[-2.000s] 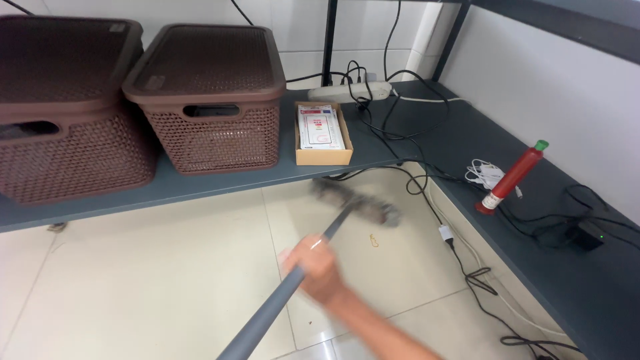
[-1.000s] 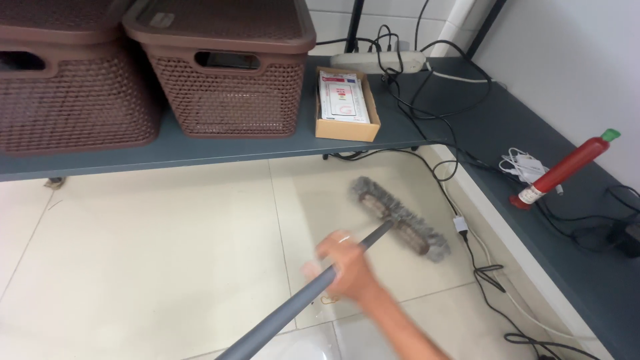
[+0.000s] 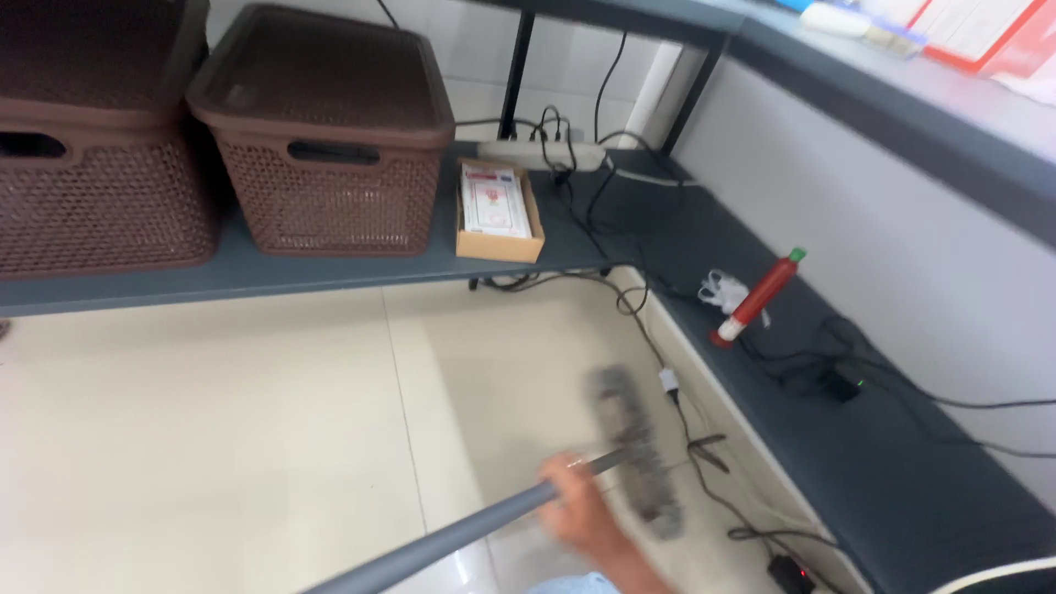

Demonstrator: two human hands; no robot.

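Observation:
My right hand, with a ring on one finger, is wrapped around the grey pole of a mop. Beyond it, the blurred grey fringed mop head lies on the pale tiled floor, turned almost lengthwise to the lower shelf on the right. The pole runs out at the bottom edge of the view. My left hand does not show.
Brown lidded plastic baskets and a small cardboard box stand on the dark shelf. Black cables trail on the floor right of the mop head. A red tube with a green cap, a white cable and a power strip lie on the shelves.
The mop head has swung from a slant near the shelf corner to a steeper angle, closer to me and beside the floor cables. My right hand has kept its hold on the pole.

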